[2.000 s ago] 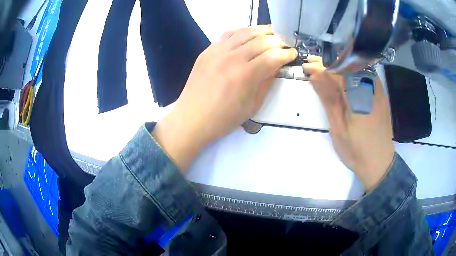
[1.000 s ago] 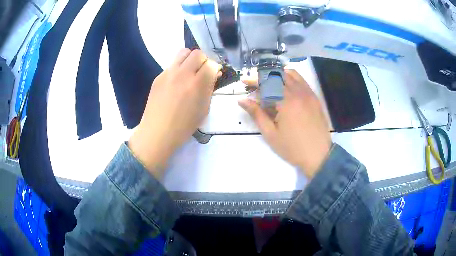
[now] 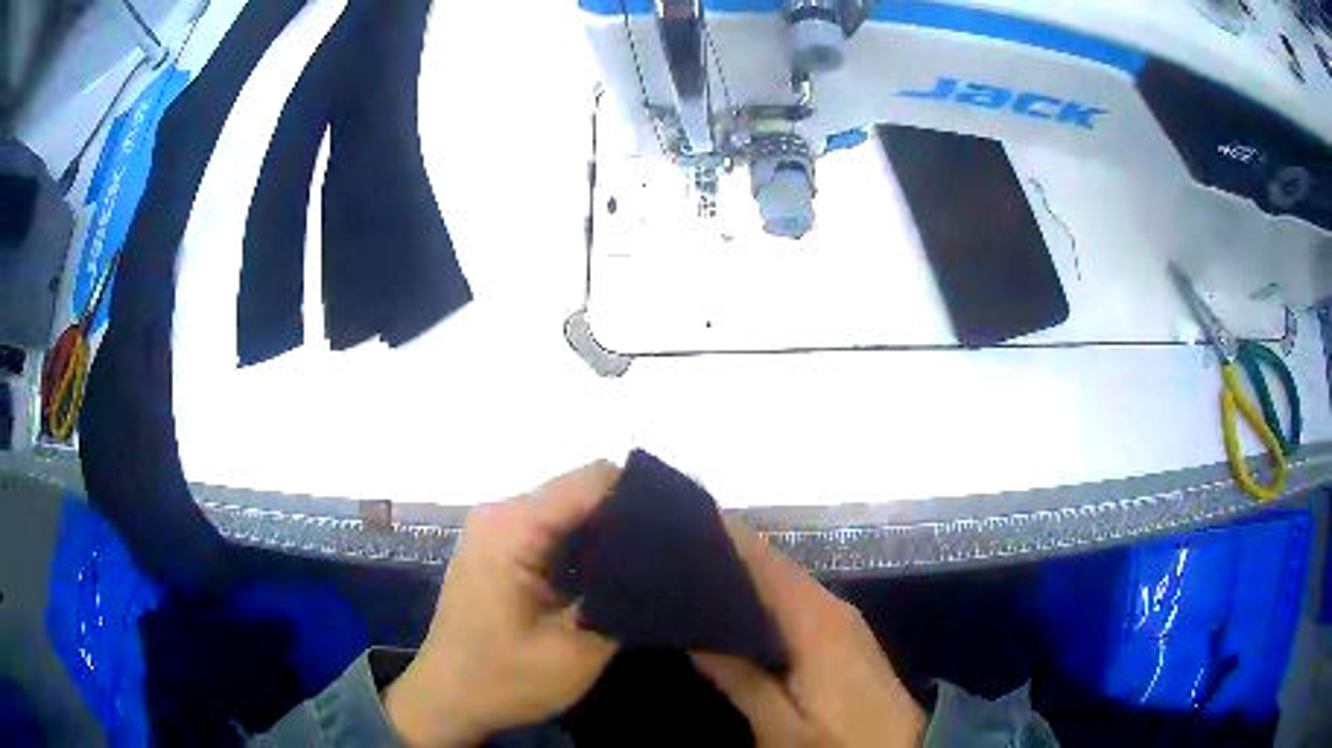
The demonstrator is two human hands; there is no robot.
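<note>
A black fabric piece [image 3: 665, 563] is held up over the table's front edge, its pointed end up. My left hand [image 3: 511, 599] grips its left side and my right hand [image 3: 796, 643] grips its lower right side. The fingers behind the fabric are hidden. The sewing machine's presser foot and needle area [image 3: 704, 183] stands ahead of my hands, with no fabric seen under it. Other black strips [image 3: 387, 219] lie flat left of the needle. A long curved black strip [image 3: 139, 322] runs down the left side and over the table edge.
A black phone-like rectangle [image 3: 982, 234] lies right of the needle, with a loose thread beside it. Green and yellow scissors [image 3: 1242, 402] lie far right. Orange-yellow handles [image 3: 66, 383] show at the left edge. A measuring tape [image 3: 935, 548] lines the front edge. Blue plastic [image 3: 1205, 614] is below.
Both hands have moved from the needle area back toward me to the front edge, bringing the black piece off the machine. It is now lifted between them. The camera view has shifted slightly.
</note>
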